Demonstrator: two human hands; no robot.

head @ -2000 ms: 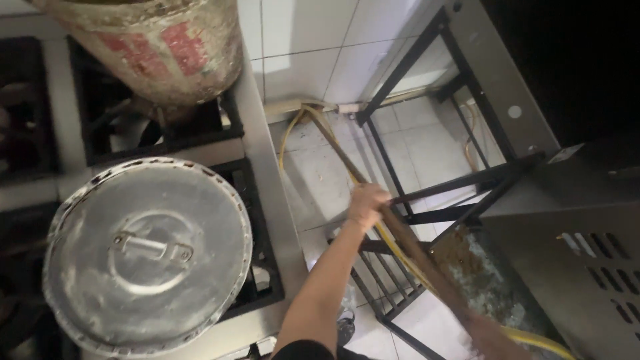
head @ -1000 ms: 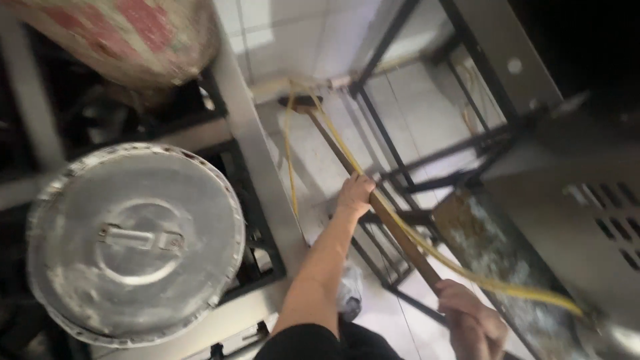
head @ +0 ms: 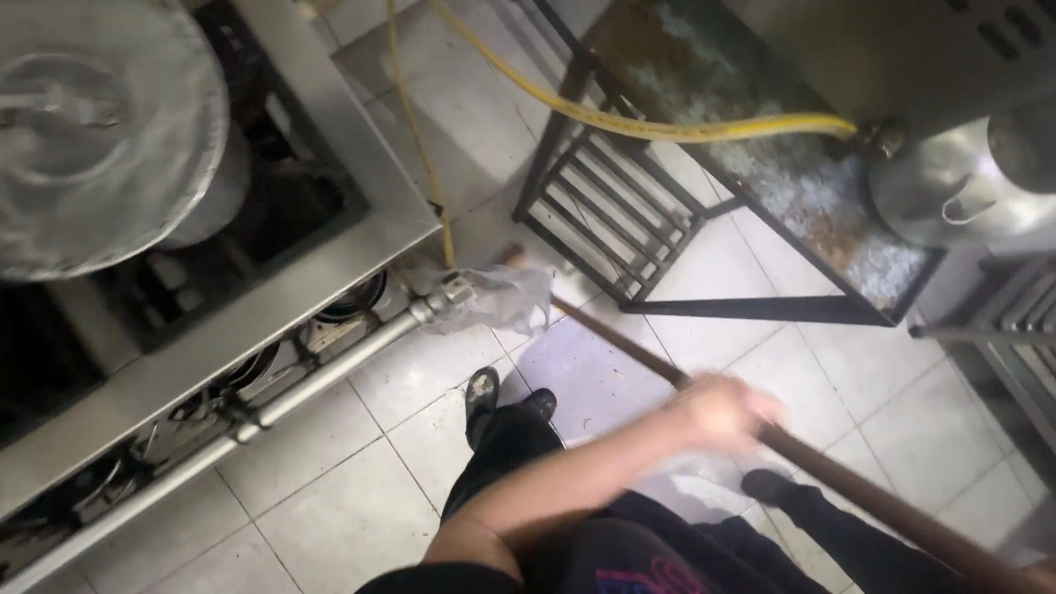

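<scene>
My left hand point(head: 726, 412), blurred, is closed around a long brown pole point(head: 858, 477) that slants from the lower right toward the stove's corner. Only a sliver of my right hand point(head: 1038, 576) shows in the bottom right corner, at the upper part of the pole. The far end of the pole is partly hidden behind a clear plastic bag point(head: 516, 301), which hangs at the end of a metal pipe point(head: 330, 373) along the stove front. What is on that end cannot be made out.
A lidded metal pot point(head: 165, 165) stands on the stove point(head: 363, 165) at left. A yellow hose point(head: 660, 129) crosses the gap to a metal fitting. At right are a black metal stand point(head: 742, 308) and a stained tray point(head: 775, 181). My shoes point(head: 483, 388) are on the tiled floor point(head: 330, 511).
The view has swung down and nearer to my feet. The pole's far end, earlier by the wall, is now near the stove's front corner. Both hands have drawn back with the pole.
</scene>
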